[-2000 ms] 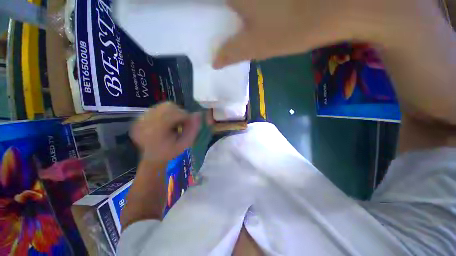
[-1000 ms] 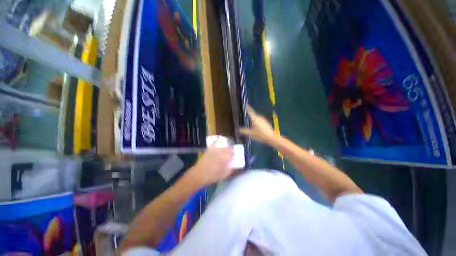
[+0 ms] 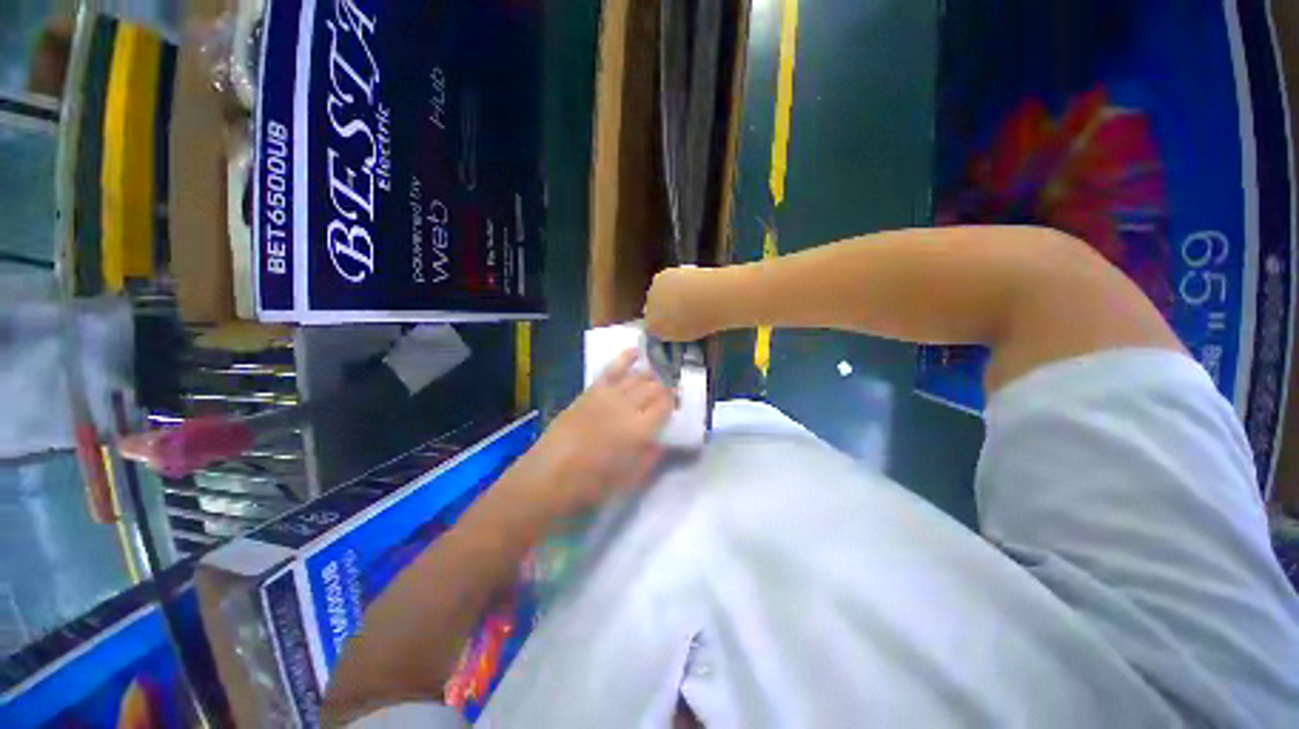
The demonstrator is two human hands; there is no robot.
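An open TV carton (image 3: 617,171) stands in front of me, with a narrow brown opening. A dark television (image 3: 690,128) in a wrinkled bag is inside it. A white foam piece (image 3: 690,409) sits at the near end of the opening. My left hand (image 3: 613,413) lies on the foam with its fingers spread. My right hand (image 3: 681,305) is closed at the television's near end and appears to grip the bag there; its fingertips are hidden.
A BESTA carton (image 3: 413,157) stands at the left, a flower-printed carton (image 3: 1083,185) at the right. Roller conveyor (image 3: 235,499), pink-red cloth (image 3: 192,444) and yellow guide bar (image 3: 131,157) are at far left. Another carton (image 3: 342,570) is at lower left. Green floor has a yellow line (image 3: 781,128).
The large white foam seen at first is no longer raised; foam is now at the carton's near end. My right hand has moved from the carton's right side onto the television's near end.
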